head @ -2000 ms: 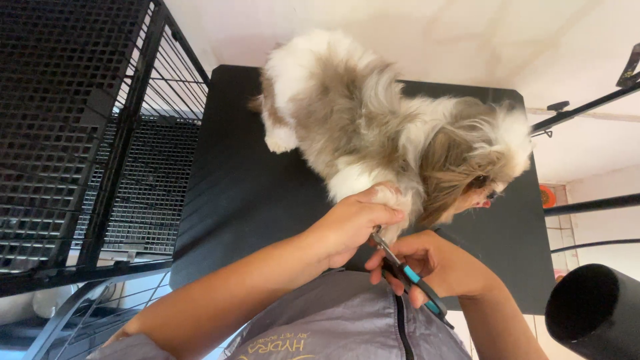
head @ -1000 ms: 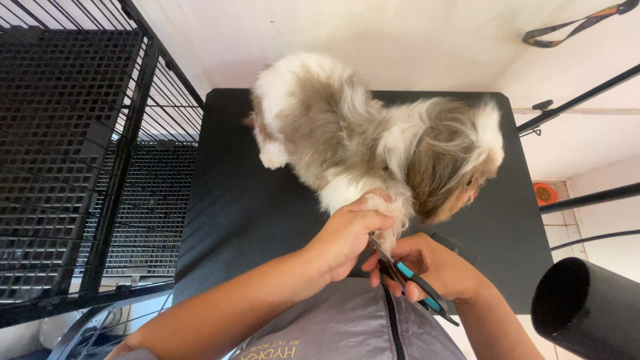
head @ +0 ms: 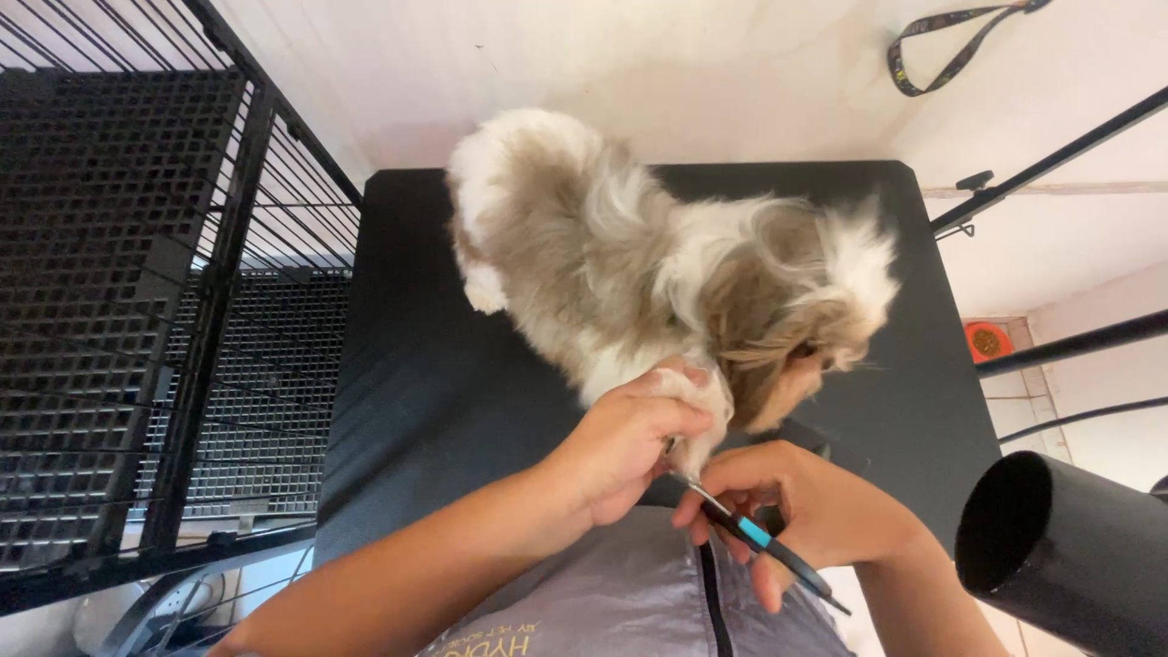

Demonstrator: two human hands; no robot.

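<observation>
A long-haired white and brown dog [head: 584, 237] stands on a black grooming table [head: 411, 365], its head lowered toward the right. My left hand [head: 630, 438] grips one of its front paws [head: 698, 438] near the table's front edge. In my right hand [head: 794, 511] is a clipper-like tool with black and light-blue handles [head: 757, 537], probably a nail clipper. Its metal tip touches or lies right at the paw's end. The jaws are too small to make out, and the fingers partly cover the handles.
Black wire cages [head: 246, 274] stand along the left. A black cylindrical nozzle [head: 1013, 520] juts in at the lower right, below black metal bars [head: 1049, 173]. A patterned strap [head: 912, 55] hangs at the upper right. An orange bowl of kibble [head: 988, 342] is beyond the table.
The dog's head has dipped, and its face is less visible than two seconds ago. The tool in my right hand has swung to show more of its edge. My left hand keeps holding the paw.
</observation>
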